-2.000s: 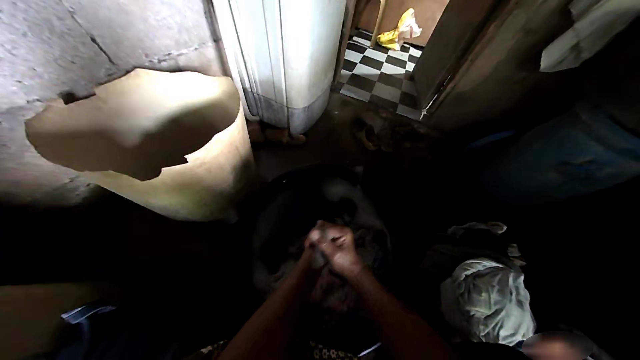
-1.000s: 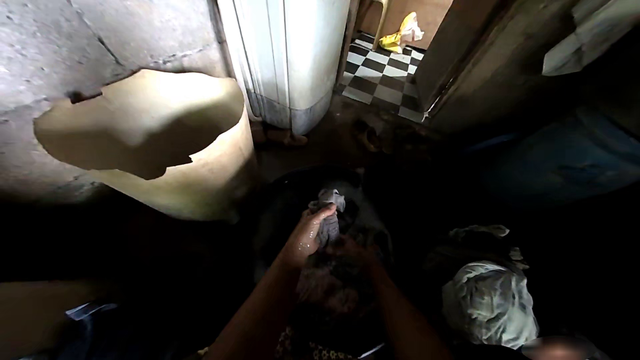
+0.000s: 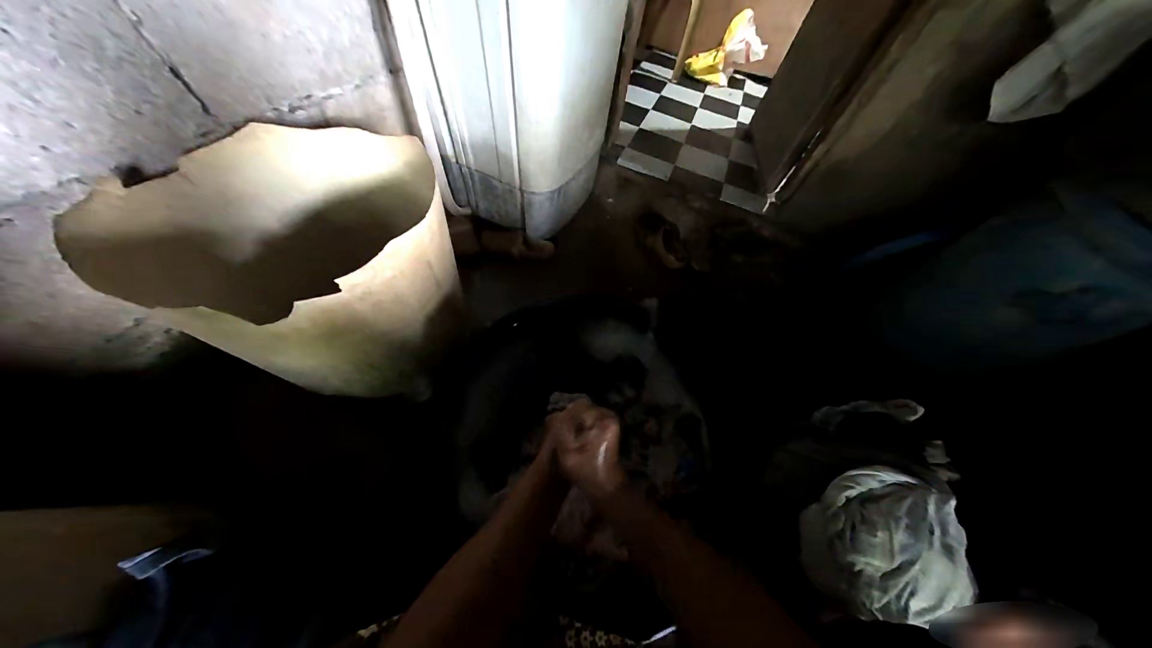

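Pressed together over a dark round tub (image 3: 470, 396), my left hand (image 3: 560, 430) and my right hand (image 3: 589, 443) are both closed on a wet greyish cloth (image 3: 567, 400). A bit of the cloth pokes out above the knuckles, and more of it hangs below between my forearms. Pale suds and dark water (image 3: 621, 342) show inside the tub, along with other wet items too dim to name. My right hand looks shiny with water or foam.
A large cut-open beige drum (image 3: 378, 315) stands at the left by a block wall. Behind the tub is a tall white cylindrical container (image 3: 558, 108). A pale cloth bundle (image 3: 891, 540) lies at the right, a blue barrel (image 3: 1035, 279) beyond it. A doorway shows checkered floor (image 3: 675, 135).
A second ago the cloth stood up out of my left hand, with my right hand lower down. Now both hands are clasped together around it, and less of it shows above them.
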